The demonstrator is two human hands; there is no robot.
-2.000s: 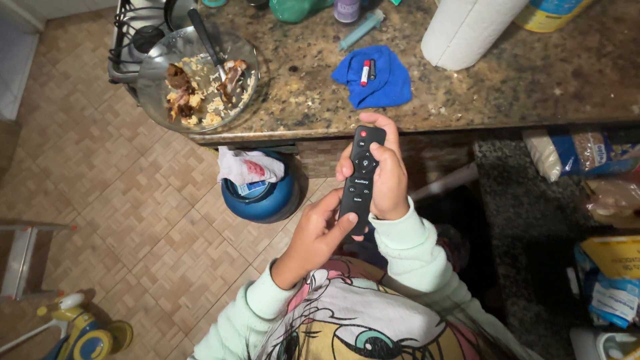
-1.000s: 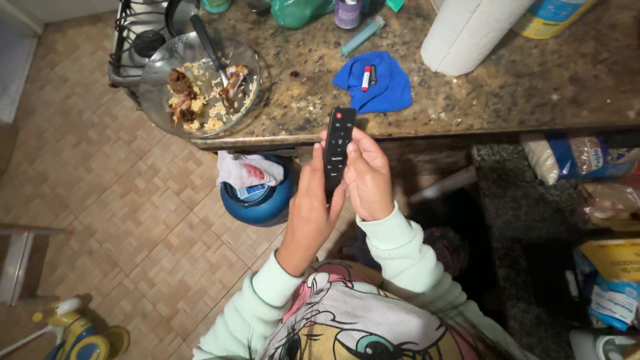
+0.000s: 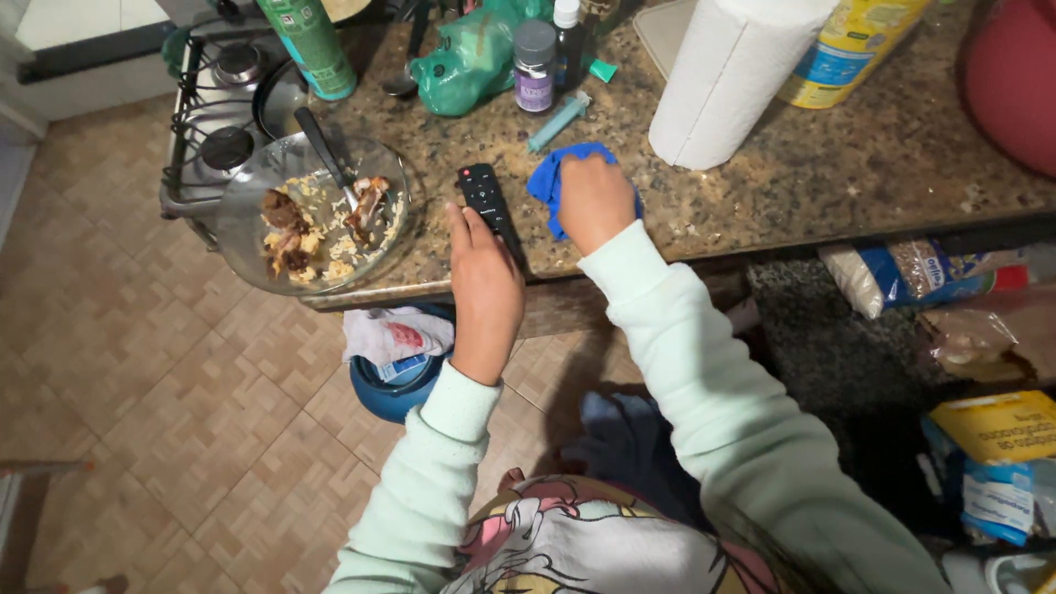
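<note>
A black remote control (image 3: 485,198) lies on the granite countertop, its lower end beside and partly behind my left hand (image 3: 487,289). The fingers of that hand are extended against the remote's edge; whether they grip it is unclear. My right hand (image 3: 596,202) is on the crumpled blue cloth (image 3: 544,183), its fingers curled down into it. The red and black batteries seen on the cloth earlier are hidden now. Just above the cloth lies a light blue syringe (image 3: 558,122).
A glass bowl (image 3: 239,256) with food scraps and a black-handled utensil overhangs the counter's left edge by the stove (image 3: 227,148). Behind stand a purple-labelled bottle (image 3: 535,70), a green plastic bag (image 3: 466,66) and a paper towel roll (image 3: 726,82). A blue bin (image 3: 384,400) is below.
The remote was in both hands in front of the counter; it now lies on the countertop. My right hand has moved onto the blue cloth, and my left hand is beside the remote.
</note>
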